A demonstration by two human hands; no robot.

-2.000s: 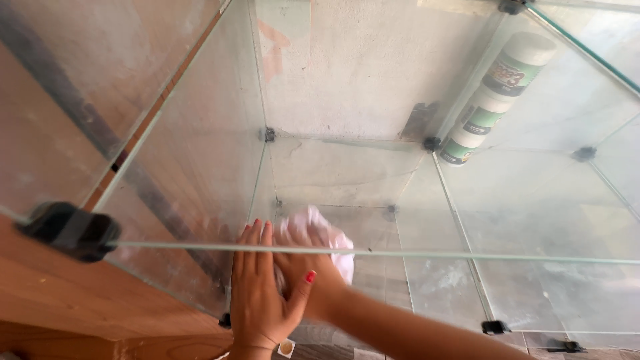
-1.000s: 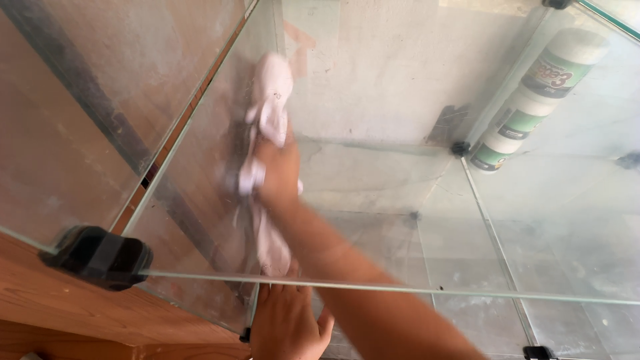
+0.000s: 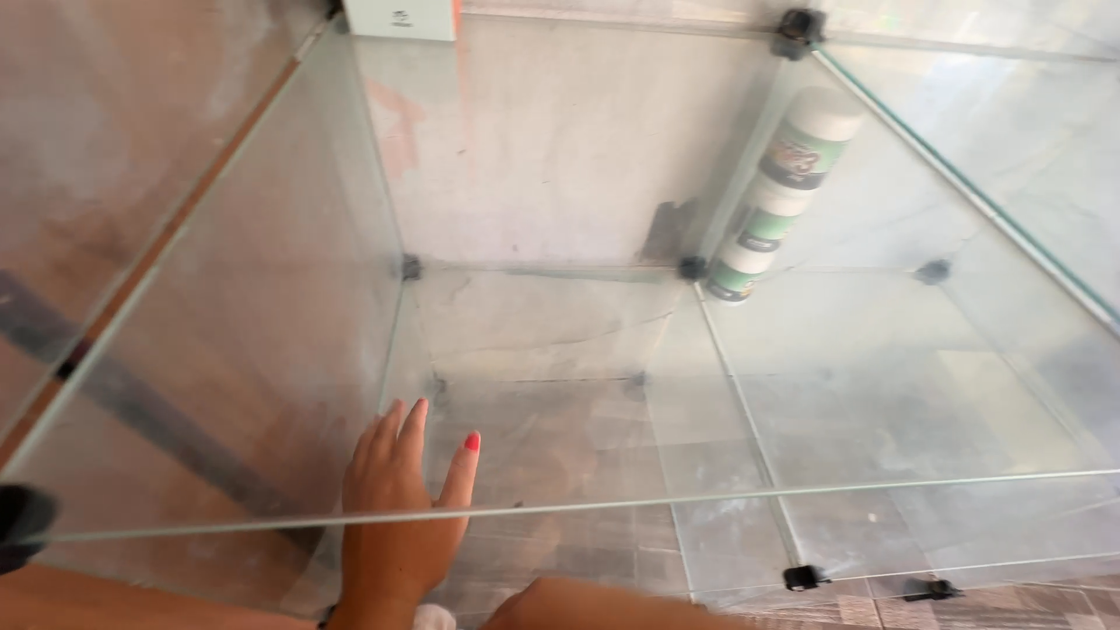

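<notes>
My left hand [image 3: 407,499] is at the lower left inside a glass display case, fingers up and thumb apart, beside the left side panel [image 3: 254,341]. Nothing is in it; whether it touches the glass I cannot tell. The front glass edge [image 3: 595,507] crosses in front of it. At the bottom edge, part of my right hand or wrist [image 3: 604,604] shows, its fingers out of sight. A bit of pale pink cloth [image 3: 433,618] lies just left of it, mostly cut off; whether my right hand grips it is hidden.
Black connectors [image 3: 798,33] join the glass panels at their corners. White containers with green labels [image 3: 774,210] show in a row through the glass at right. A white box [image 3: 402,19] sits at the top left. Another black connector [image 3: 803,577] is low at right.
My right hand, which was wiping the left panel with the cloth a second ago, has drawn down to the bottom edge. My left hand has risen beside the panel. The white box has come into view.
</notes>
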